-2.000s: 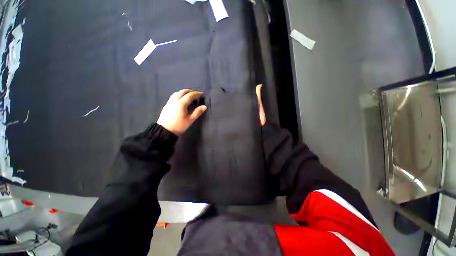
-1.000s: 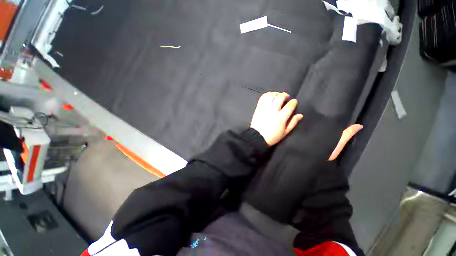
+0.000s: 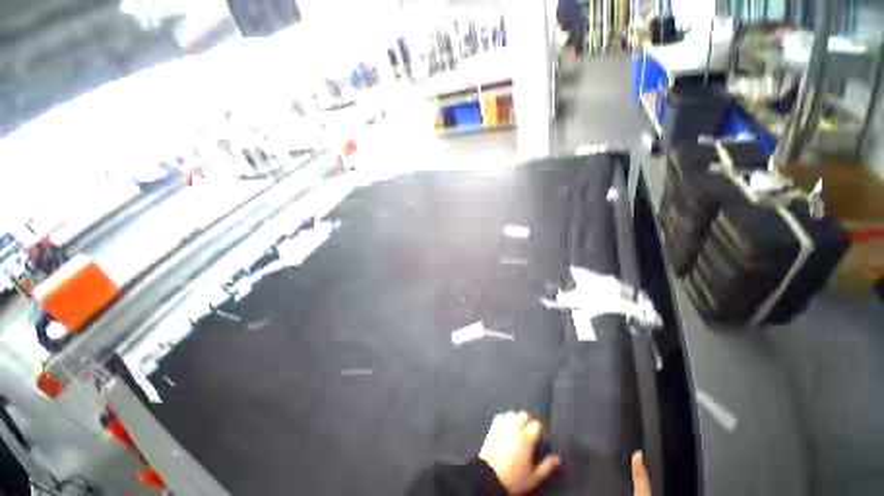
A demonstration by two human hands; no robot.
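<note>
A long black strip of folded or stacked cut material lies along the right side of the black sheet layer. My left hand is at the strip's left edge near the bottom, fingers and thumb curled on the material. My right hand is at the strip's right edge; only one finger or thumb shows, and the rest is hidden or cut off by the bottom edge. A heap of white scraps lies across the strip further up. A white label lies on the sheet left of it.
Jagged white scraps run along the bed's left side. The metal edge and an orange machine part are at the left. Tied black bundles stand on the grey side ledge at the right. Shelves and blue boxes are behind.
The view has tilted up and turned, so the far bed and workshop now show. Both hands appear lower in the picture, still at the two edges of the strip.
</note>
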